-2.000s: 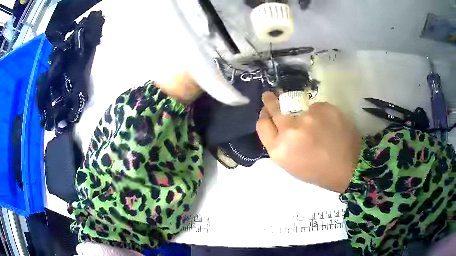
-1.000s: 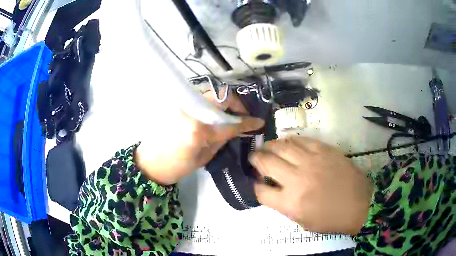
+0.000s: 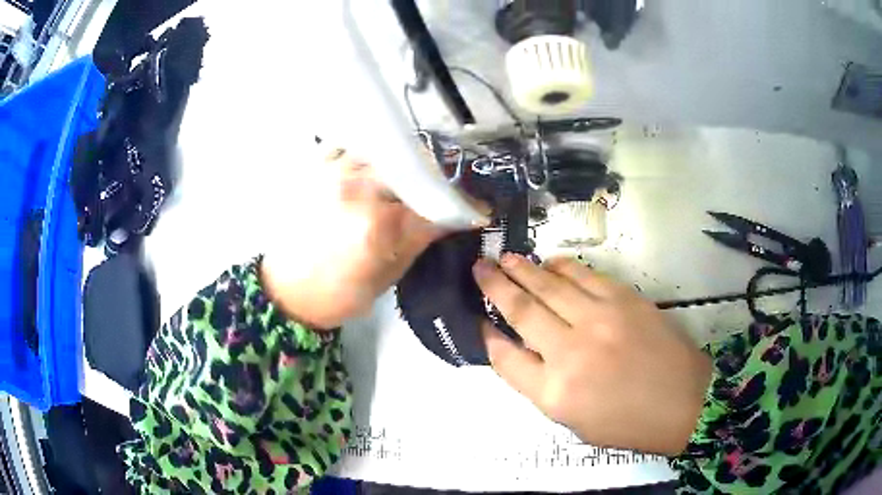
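The partly sewn black pouch (image 3: 435,290) lies below the presser foot and needle area (image 3: 498,169), with a pale toothed zipper line showing on its lower left part and another near the needle. My left hand (image 3: 363,242) is at the pouch's upper left edge; its fingertips are partly hidden behind the white machine part, and whether they pinch the cloth is unclear. My right hand (image 3: 590,348) lies on the pouch's right side, fingers together, pressing the zipper band near the needle. The fingers of both hands are close to the foot.
A blue bin (image 3: 48,232) stands at the left, beside the zipper strip pile (image 3: 131,145) and dark panel stack (image 3: 121,319). Black snips (image 3: 764,242) with a cord and a purple-handled tool (image 3: 851,232) lie right. The machine head (image 3: 716,58) overhangs the top, with a cream knob (image 3: 549,75).
The pouch has turned from the flat pose of two seconds ago, showing its zipper side. My right hand has moved down and left from the cream knob onto the pouch. My left hand has come into view.
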